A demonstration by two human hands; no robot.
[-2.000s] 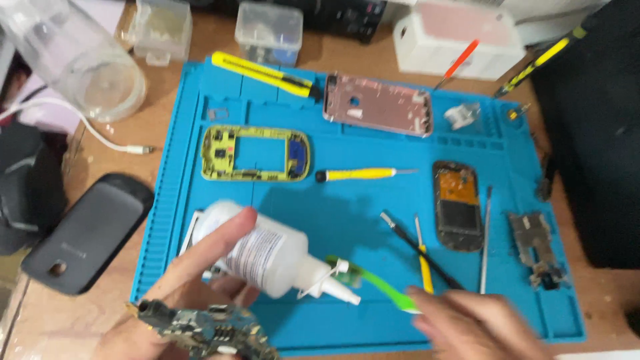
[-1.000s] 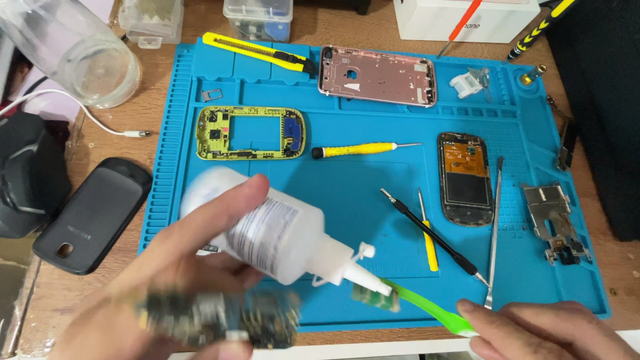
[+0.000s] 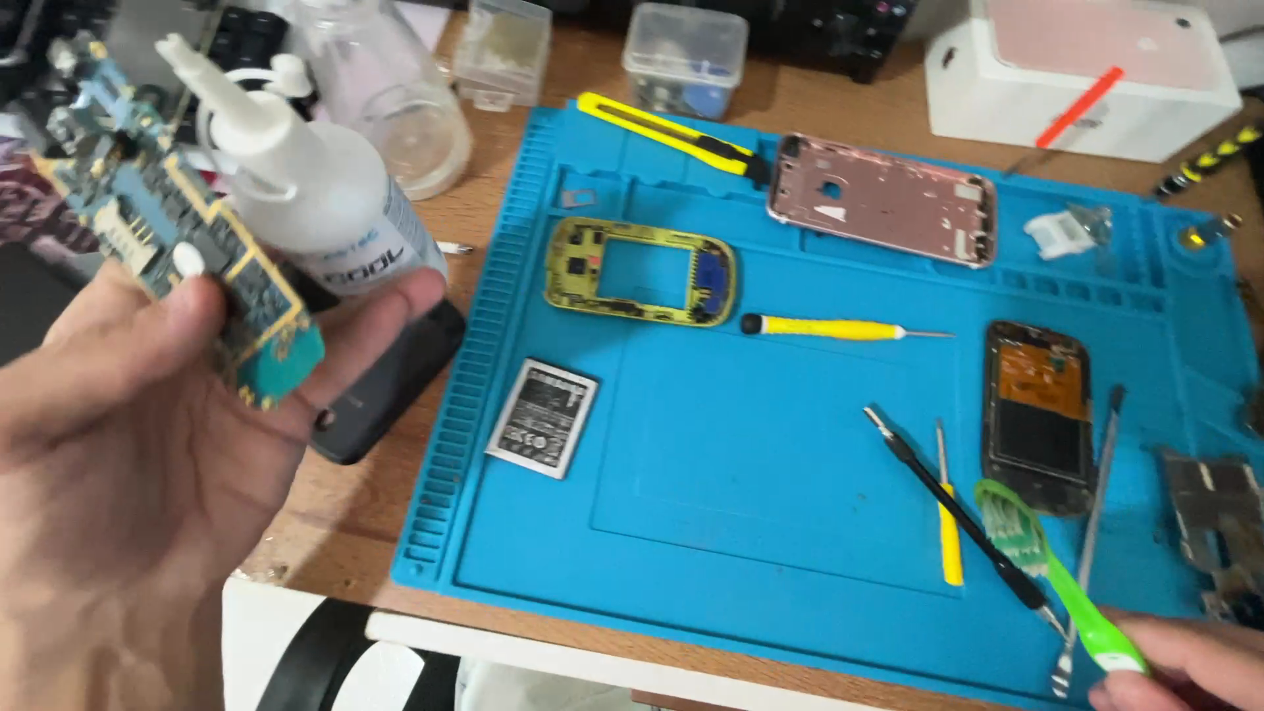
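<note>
My left hand (image 3: 168,425) holds a phone circuit board (image 3: 197,237) upright between thumb and fingers at the left. Just behind the board a white plastic squeeze bottle (image 3: 326,188) stands tilted, nozzle up; whether my fingers touch it I cannot tell. At the lower right my right hand (image 3: 1175,657) grips the end of a green toothbrush (image 3: 1071,592), its bristle head over the blue silicone mat (image 3: 750,592). Under the brush lie a black double-ended pry tool (image 3: 963,523) and a small yellow screwdriver (image 3: 949,538). A phone display assembly (image 3: 1039,425) is beside them.
On the mat lie a battery (image 3: 543,419), a yellow phone frame (image 3: 563,281), a yellow screwdriver (image 3: 829,328), a pink phone housing (image 3: 884,202), a utility knife (image 3: 671,135) and metal shields (image 3: 1210,523). A white box (image 3: 1076,109), clear containers (image 3: 684,59) and a black back cover (image 3: 395,385) surround it.
The bottle's nozzle, earlier pointing down at the brush bristles, now points up at the left. My left hand has moved left with the board. The battery now shows fully. The view has shifted left.
</note>
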